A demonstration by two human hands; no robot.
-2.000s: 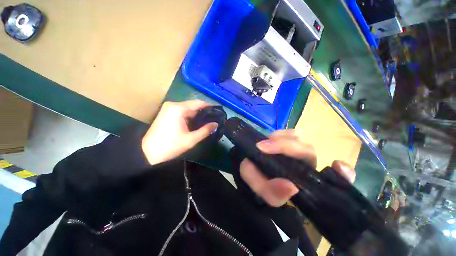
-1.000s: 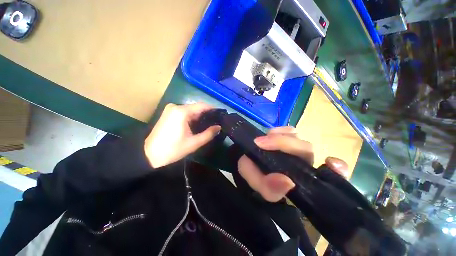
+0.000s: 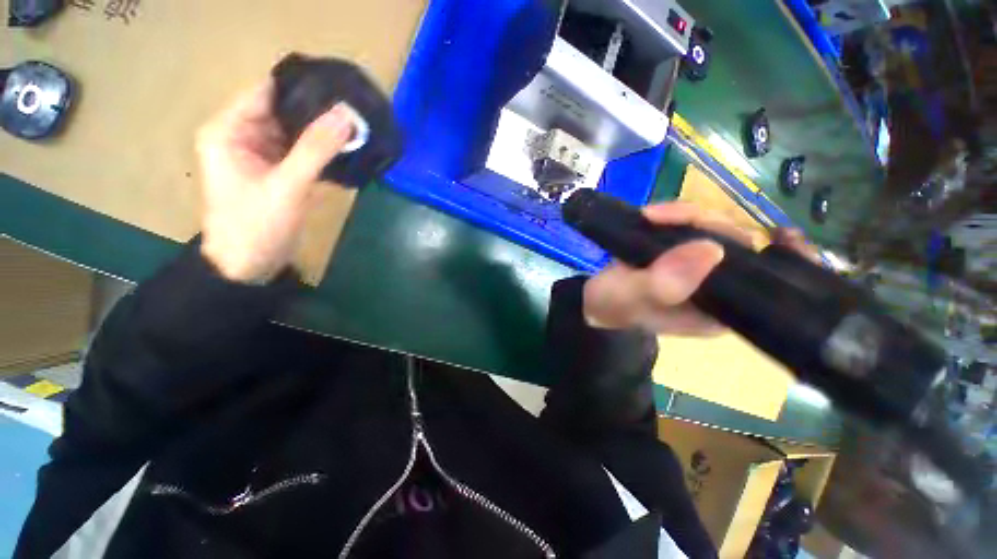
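My left hand (image 3: 257, 180) holds a round black housing (image 3: 328, 104) above the cardboard sheet and the blue tray's left edge. My thumb lies on its white centre ring. My right hand (image 3: 678, 268) grips the black electric screwdriver (image 3: 754, 300). The screwdriver's narrow front end is at the pickup point (image 3: 563, 169) of the silver-grey screw feeder (image 3: 618, 93). The feeder stands in the blue plastic tray (image 3: 437, 164). The bit and any screw are too small to make out.
Black housings lie on the tan cardboard sheet (image 3: 175, 120) at the left. More housings (image 3: 759, 132) stand in a row across the green bench (image 3: 437, 278). An open cardboard box (image 3: 754, 491) with dark parts is below the bench edge.
My left hand has moved up and left with the housing, away from the screwdriver. My right hand has raised the screwdriver's front end to the feeder. The view has shifted slightly.
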